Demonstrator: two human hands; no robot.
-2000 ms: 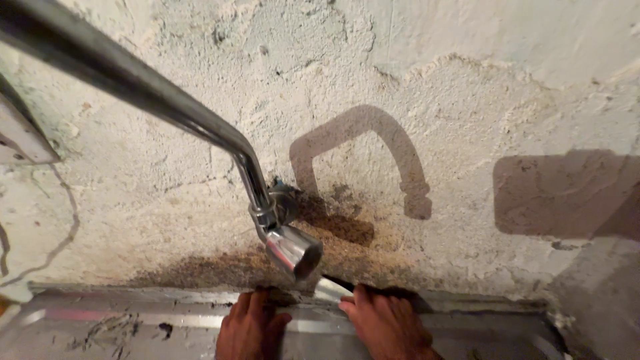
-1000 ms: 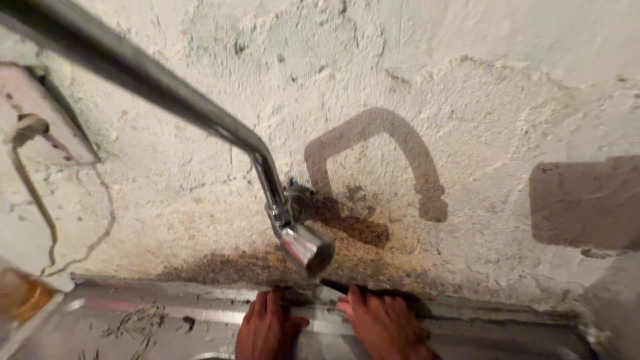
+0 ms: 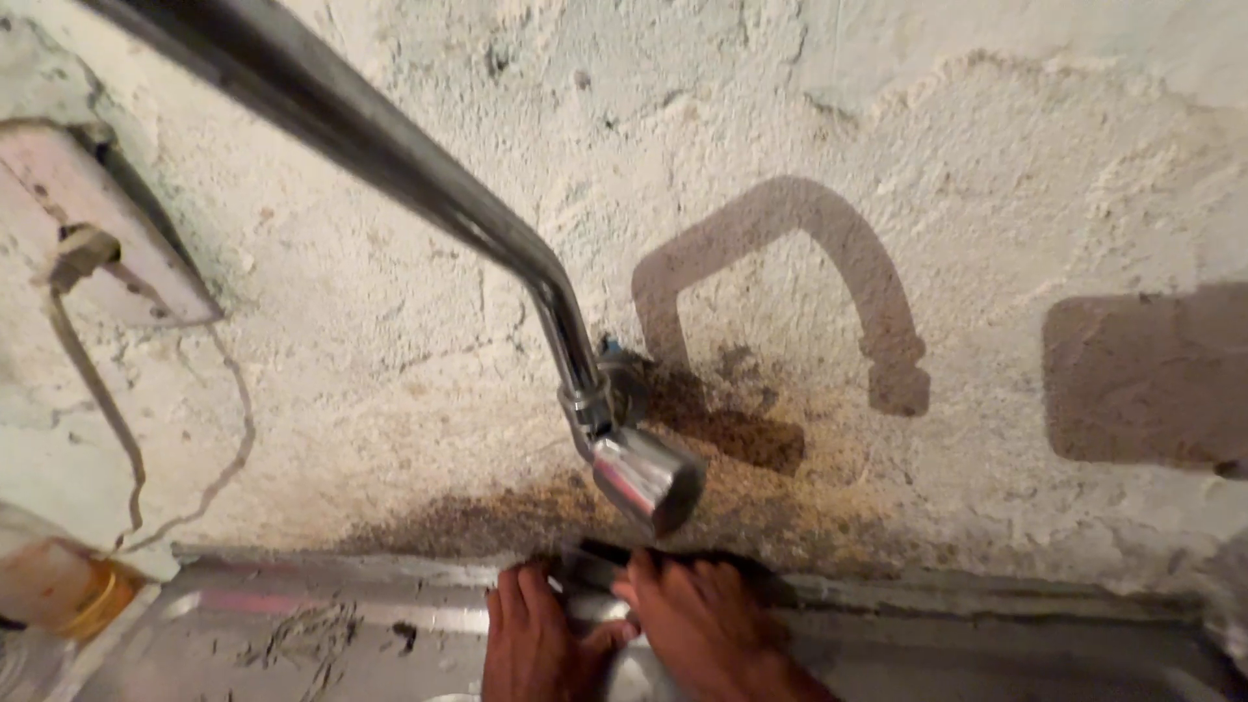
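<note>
My right hand (image 3: pixel 704 619) is closed on a dark, thin tool (image 3: pixel 606 552), whose type is unclear, at the seam between the wall and the metal sink's back edge. Beside it, my left hand (image 3: pixel 541 624) rests with its fingertips on the sink's rim (image 3: pixel 390 575); its fingers are bent, and whether they grip anything is hidden. Just above both hands hangs the round metal handle of a chrome tap (image 3: pixel 648 483), its long spout (image 3: pixel 419 166) rising to the upper left.
The rough plaster wall (image 3: pixel 439 361) has brown stains behind the tap. A socket box (image 3: pixel 107 229) with a plugged-in cord (image 3: pixel 102 390) is at left, above an orange-brown container (image 3: pixel 73 590). Dark scraps (image 3: pixel 312 634) lie on the sink's metal surface.
The view has shifted left, bringing the socket box and the container into sight. Both hands stay at the sink's back edge; the pale flat piece seen by the right hand earlier no longer shows clearly.
</note>
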